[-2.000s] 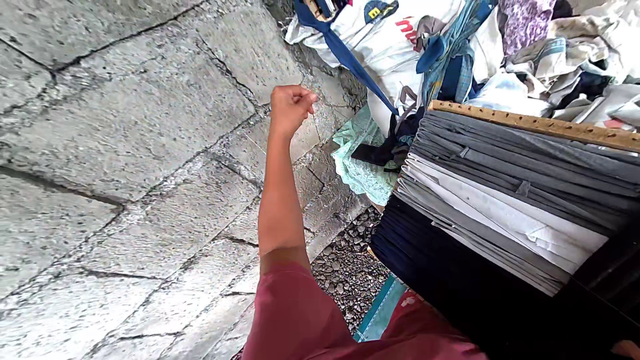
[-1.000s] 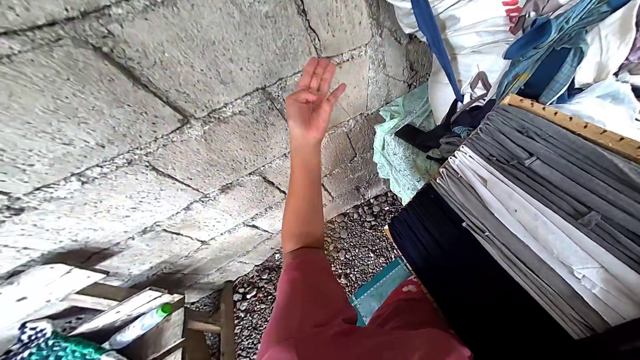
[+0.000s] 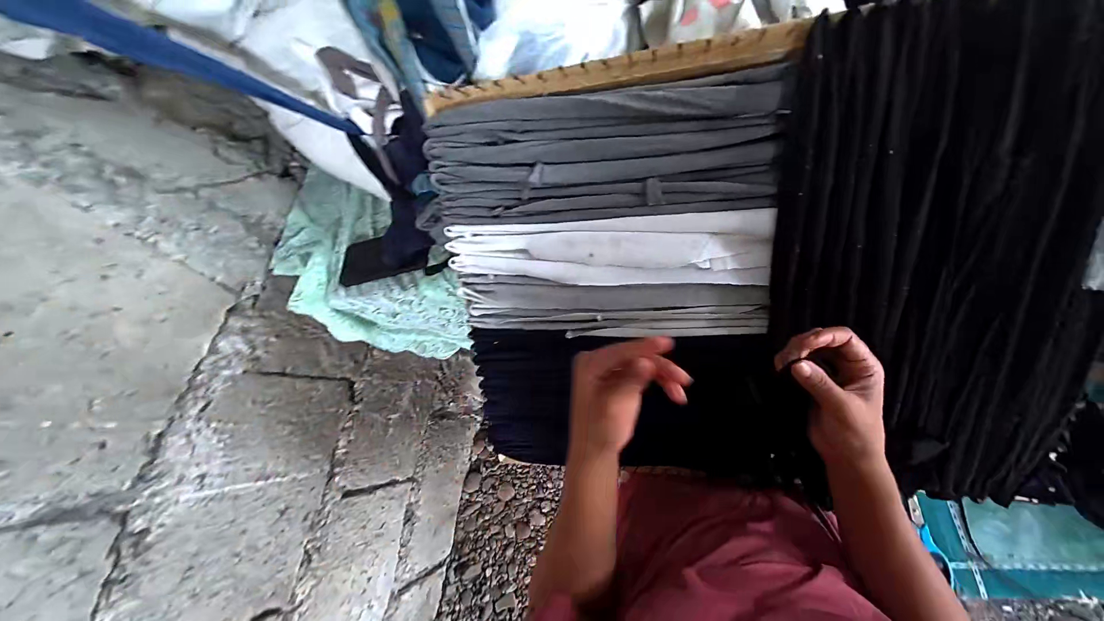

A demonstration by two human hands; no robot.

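Strips of folded cloth lie across a wooden frame with small nails (image 3: 621, 65): gray cloth (image 3: 604, 147) at the top, white cloth (image 3: 612, 247) below it, then light gray and dark navy cloth (image 3: 526, 397). Long black cloth folds (image 3: 931, 216) hang at the right. My left hand (image 3: 623, 379) is over the dark cloth, fingers bent and apart, a little blurred, with nothing seen in it. At the edge of the black folds, my right hand (image 3: 837, 384) pinches a thin black piece between thumb and forefinger; where that piece leads is lost against the dark cloth.
A concrete block wall (image 3: 216, 431) fills the left. Pale green lace cloth (image 3: 371, 310) with a dark flat object lies beside the frame. White sacks and clothes (image 3: 552, 39) are piled behind. Gravel (image 3: 504, 517) shows below, and a teal surface (image 3: 1026, 535) at lower right.
One arm was raised in front of the wall, its hand spread open a second ago; both hands are now low over the dark cloth. The view has swung toward the frame.
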